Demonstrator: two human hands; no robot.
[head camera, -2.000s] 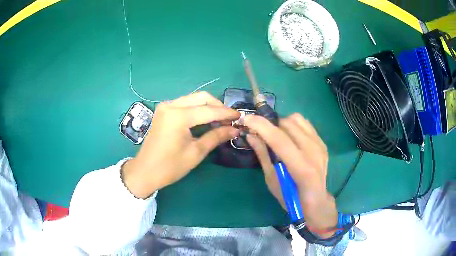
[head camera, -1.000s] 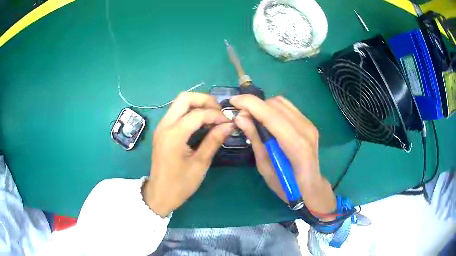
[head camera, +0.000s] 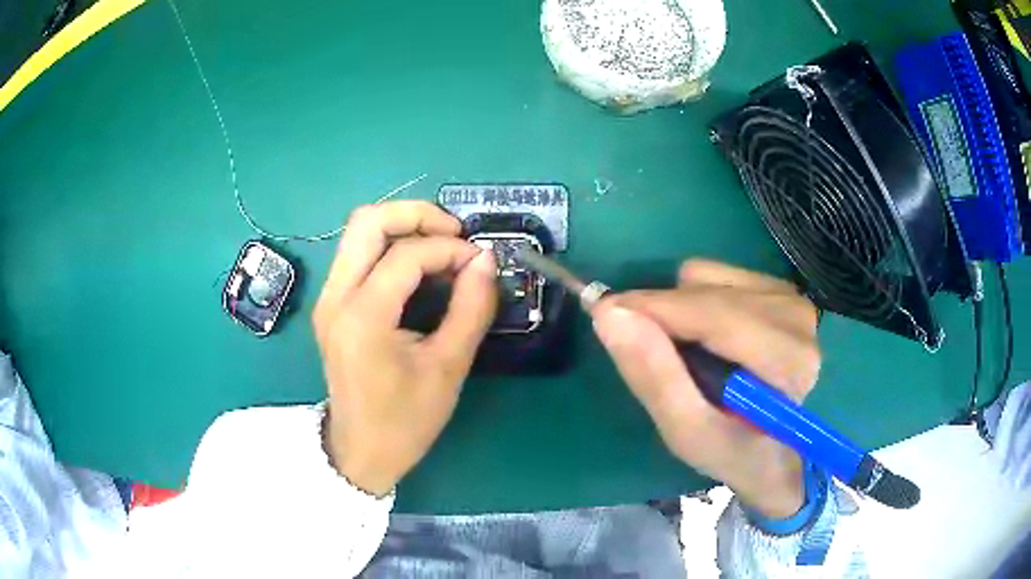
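Observation:
A smartwatch housing (head camera: 520, 296) with a silvery rim sits in the black fixture (head camera: 507, 201), whose back edge bears pale lettering. My left hand (head camera: 396, 328) is at the housing's left side, thumb and finger pinched at its upper left; what they pinch is too small to tell. My right hand (head camera: 712, 373) holds the soldering iron (head camera: 786, 421) like a pen, its blurred tip over the upper right of the housing. Thin solder wire (head camera: 232, 158) curves on the green mat, its near end by my left fingers. A second housing (head camera: 260, 287) lies loose on the left.
A whitish cleaning pot (head camera: 633, 51) with silvery shavings stands at the back. A black fume fan (head camera: 831, 204) and blue soldering station (head camera: 961, 147) stand at the right, with cables. A thin metal rod (head camera: 824, 14) lies at the top right. Yellow edging (head camera: 68, 45) runs at top left.
My right hand has moved right, away from my left fingers, and swung the iron from pointing away to pointing at the housing. My left hand stays at the housing. The camera view has shifted slightly.

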